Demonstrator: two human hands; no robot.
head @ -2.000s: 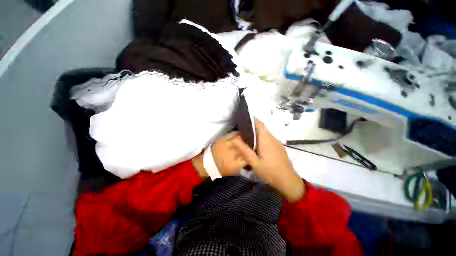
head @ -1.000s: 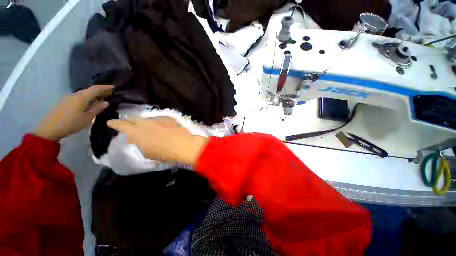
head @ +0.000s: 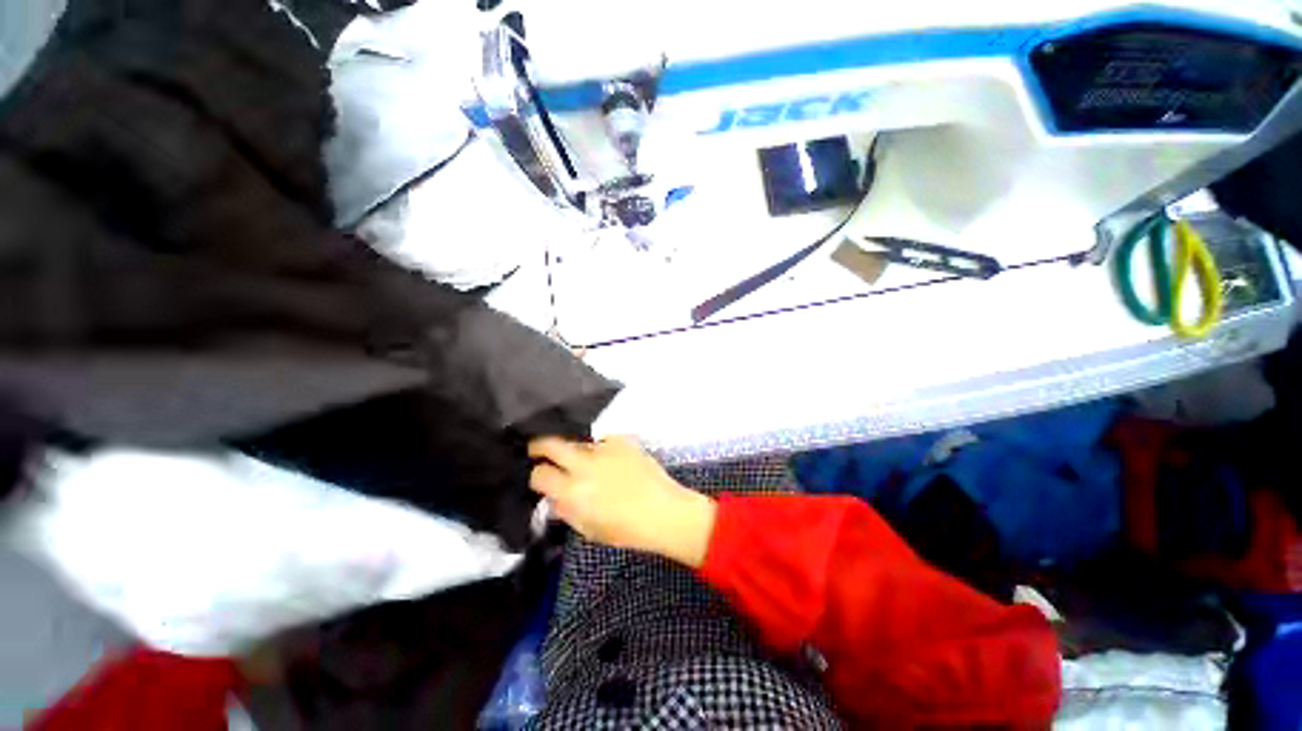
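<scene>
The dark brown garment (head: 172, 214) is spread over the left side of the view, with a greyer edge band (head: 528, 364) whose corner lies over the table's front edge. White padded lining (head: 257, 543) shows under it at lower left, blurred. My right hand (head: 607, 493) grips the dark cloth at its near right edge, just below the table edge. My left hand is not visible; only a red sleeve shows at the lower left. The white sewing machine (head: 928, 72) stands beyond, its presser foot (head: 628, 207) away from the brown cloth.
A black block (head: 810, 174), dark strap (head: 778, 267), tan tab (head: 858, 259) and slim black tool (head: 935, 257) lie under the machine arm. Green and yellow scissors (head: 1192, 279) are at table right. Coloured clothes (head: 1028, 479) are piled below right. White cloth (head: 414, 186) lies beside the needle.
The brown cloth now covers much of the white lining. My right hand has moved from the lining to the cloth's right edge. My left hand has gone out of sight. The view has shifted right.
</scene>
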